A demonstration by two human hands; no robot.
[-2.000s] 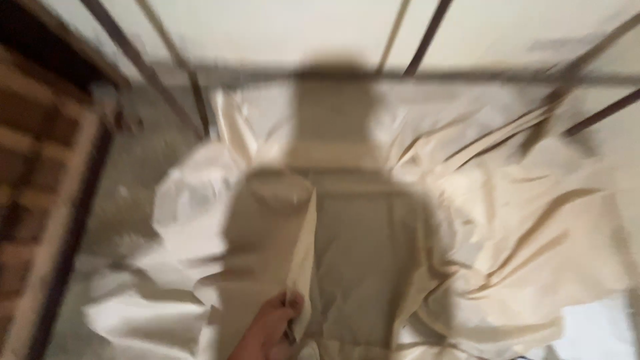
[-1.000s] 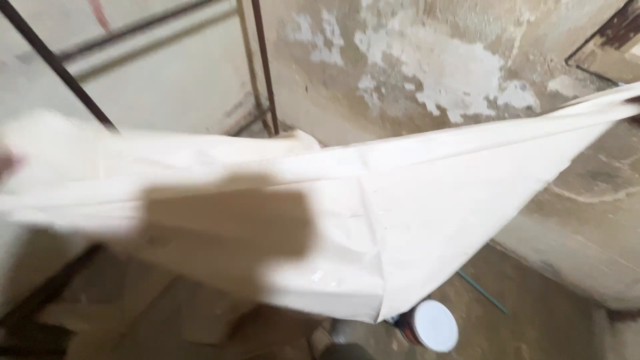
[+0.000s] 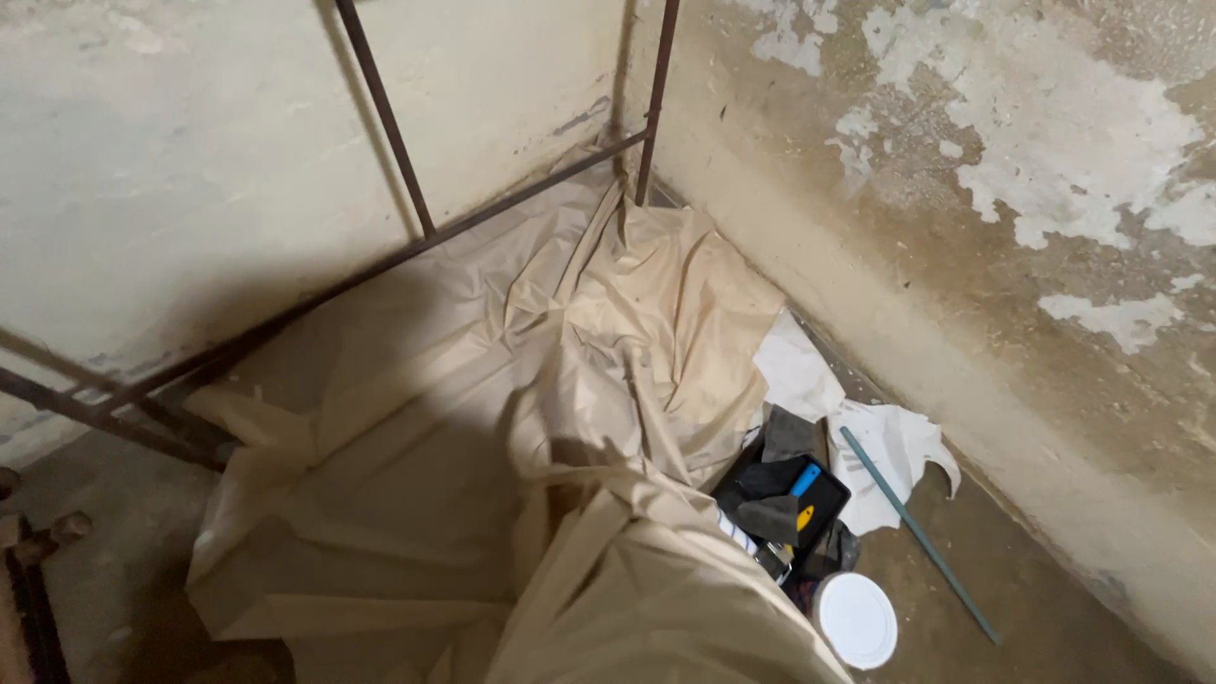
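Observation:
Neither my left hand nor my right hand shows in the current view. A large cream cloth sheet (image 3: 665, 579) rises toward me at the bottom centre, and its upper end is cut off by the frame. More of the crumpled sheet (image 3: 380, 475) spreads over the floor and along the lower bar of a metal frame (image 3: 532, 195). Right of the raised part lies a black paint tray (image 3: 828, 494) holding a blue-handled tool (image 3: 805, 480), a yellow-handled tool (image 3: 806, 518) and dark sheets. Beside it stands a tub with a white lid (image 3: 857, 620).
A green stick (image 3: 920, 537) lies across white paper (image 3: 879, 456) and the floor at the right. Peeling plaster covers the right wall (image 3: 997, 285). Upright metal bars (image 3: 385, 119) stand before the left wall. A dark metal piece (image 3: 38, 589) is at lower left.
The sheet was stretched across the view one second ago; now it lies lower, in folds over the floor. A hand that gripped it two seconds ago is out of sight. The view has shifted toward the corner.

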